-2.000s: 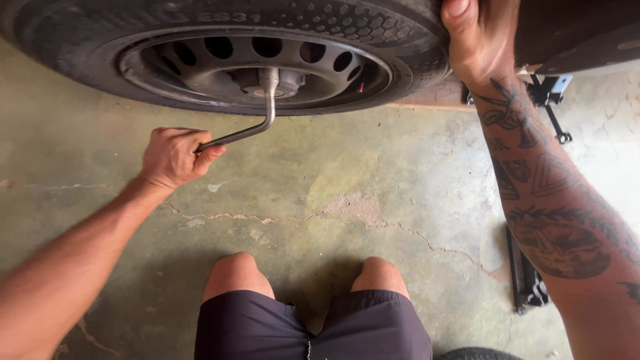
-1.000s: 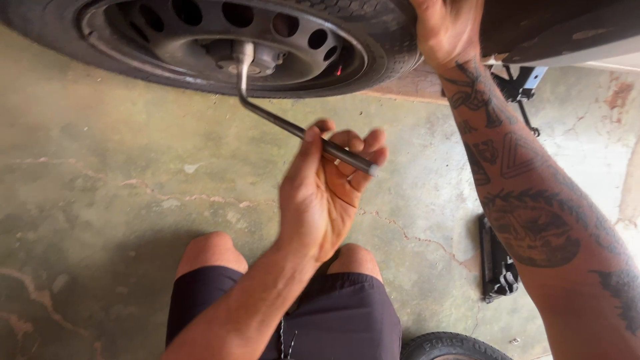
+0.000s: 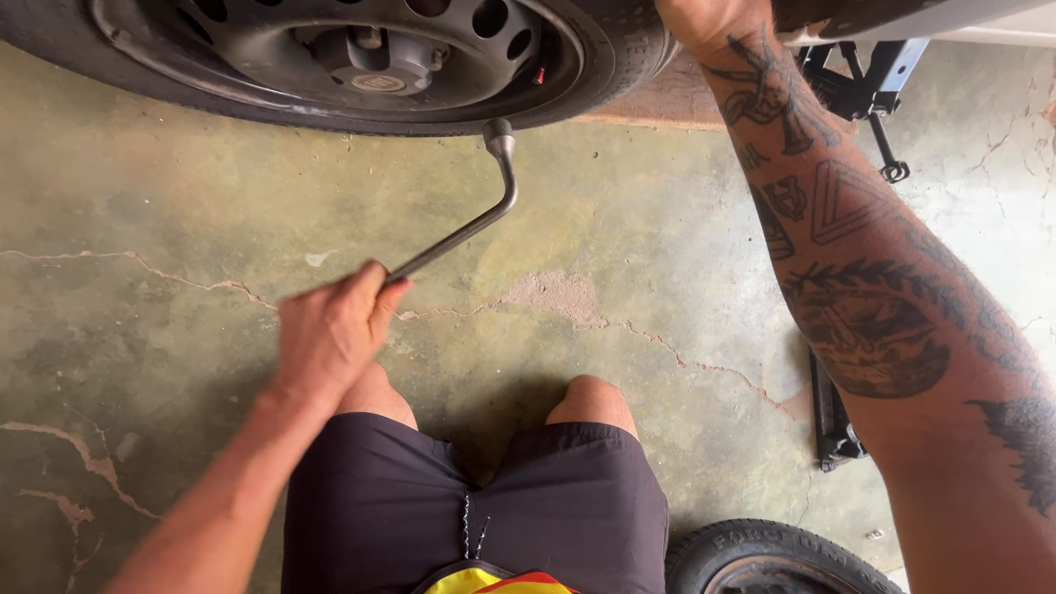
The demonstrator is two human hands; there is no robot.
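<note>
My left hand (image 3: 334, 326) is closed around the handle of a bent steel lug wrench (image 3: 462, 233). The wrench's socket end points up, close to the lower edge of the tire and off the wheel's hub. A black steel wheel (image 3: 487, 70) with round vent holes fills the top, with its hub cap (image 3: 381, 76) and lug recesses near the middle and a red piece near the rim. My right hand (image 3: 714, 21) rests at the tire's right side; its fingers are partly cut off by the top edge.
A scissor jack (image 3: 866, 78) stands under the car body at the upper right. A black metal tool or part (image 3: 827, 412) lies beside my right forearm. Another wheel with its tire (image 3: 771, 540) lies at the bottom right. The concrete floor (image 3: 528, 214) is cracked.
The wrench's socket was at the wheel's hub in both earlier frames and is now away from it. My left hand has moved back to the left since one second ago. My right hand remains at the tire.
</note>
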